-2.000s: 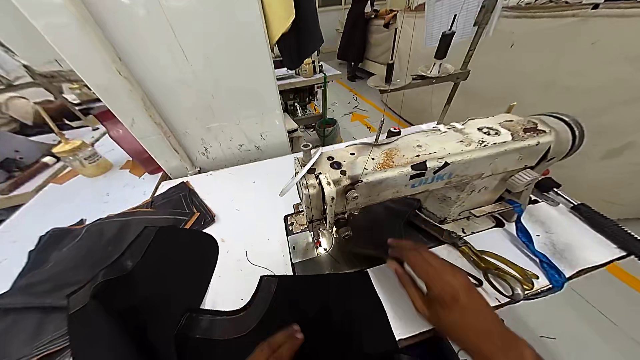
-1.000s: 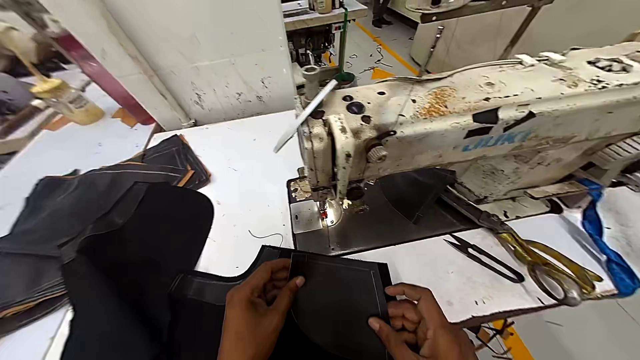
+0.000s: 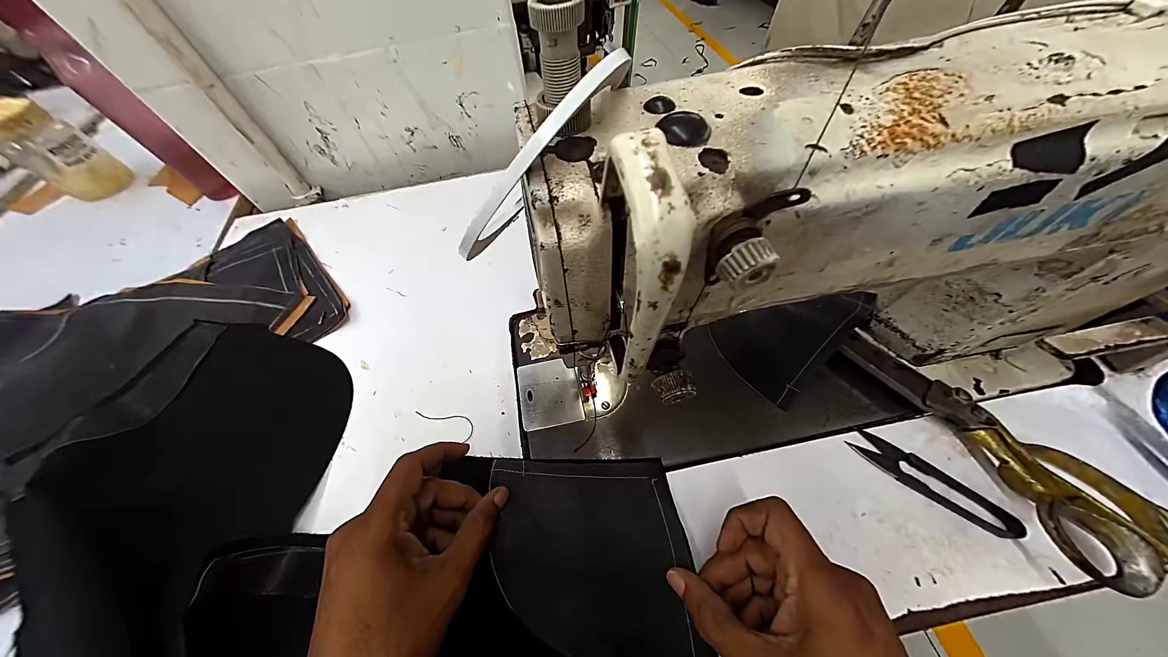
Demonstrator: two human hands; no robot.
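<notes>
A black fabric piece with light marked lines [image 3: 584, 538] lies over other black cloth at the table's front edge, before a Juki sewing machine [image 3: 821, 173]. My left hand [image 3: 411, 547] pinches its upper left edge between thumb and fingers. At its right edge is my right hand [image 3: 776, 584], fingers curled, thumb tip touching or nearly touching the cloth; whether it grips is unclear. Above the fabric, the lit presser foot [image 3: 589, 388] has no cloth beneath it. Another dark marked piece [image 3: 789, 342] lies on the machine bed under the arm.
Dark pieces with tan edges [image 3: 274, 274] are stacked at left, beside a large black cloth [image 3: 182, 438]. Black thread snips [image 3: 940, 484] and brass-handled scissors [image 3: 1031, 456] lie at right. A jar [image 3: 64, 151] stands at upper left; a white wall panel [image 3: 365, 91] rises behind the table.
The right hand has moved from near the machine bed to the front fabric's right edge. The marked piece now lies on the front cloth, unlike in the oldest frame. The view has moved closer.
</notes>
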